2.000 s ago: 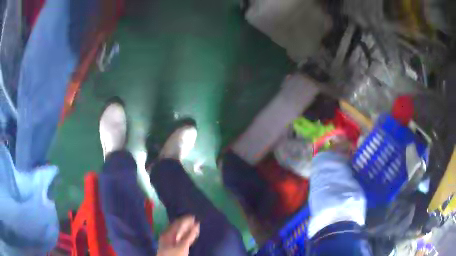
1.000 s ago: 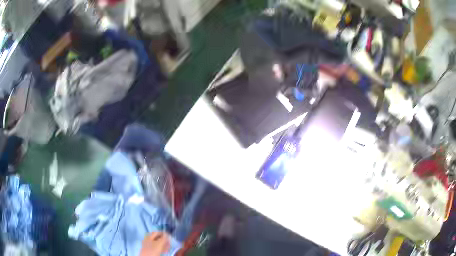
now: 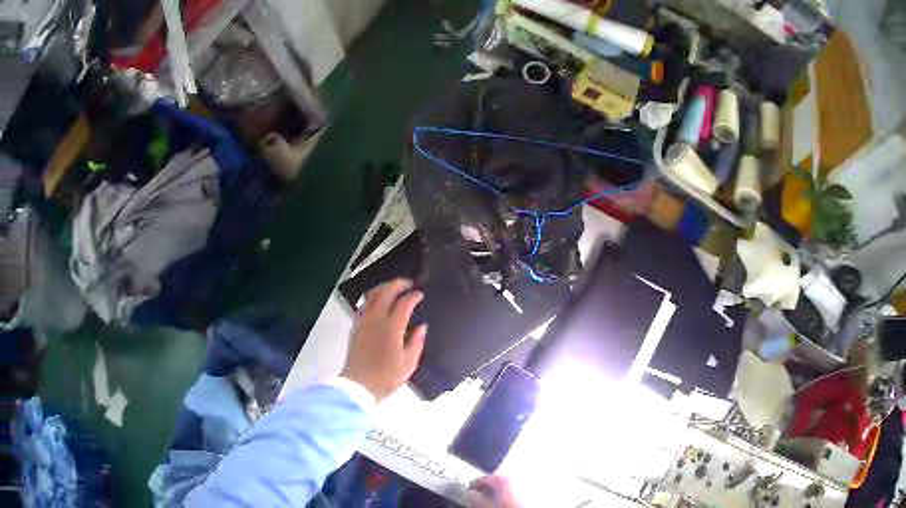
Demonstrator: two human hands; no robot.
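My left hand [image 3: 382, 342], bare with a light blue sleeve, rests on the left edge of the black cut pieces [image 3: 467, 327], fingers bent and apart, gripping nothing that I can see. A black garment [image 3: 497, 149] lies heaped at the back of the white table. A thin bright blue hanger [image 3: 537, 223] lies on it. More black pieces with white strips lie to the right [image 3: 685, 298]. A dark smartphone [image 3: 497, 417] lies near the front edge. My right hand [image 3: 492, 490] shows only as blurred fingers beside the phone, cut off by the bottom edge.
Thread cones [image 3: 695, 169] and a yellow box [image 3: 604, 89] stand at the table's back right. Machine parts [image 3: 720, 476] are at lower right, beside strong lamp glare. Grey cloth [image 3: 149, 223] is heaped at left. Light blue cloth [image 3: 214, 407] lies below the table's left side.
The view has swung from the floor to the table. My left hand has come up from the lower left onto the black pieces. The blue hanger now shows fully on the black garment.
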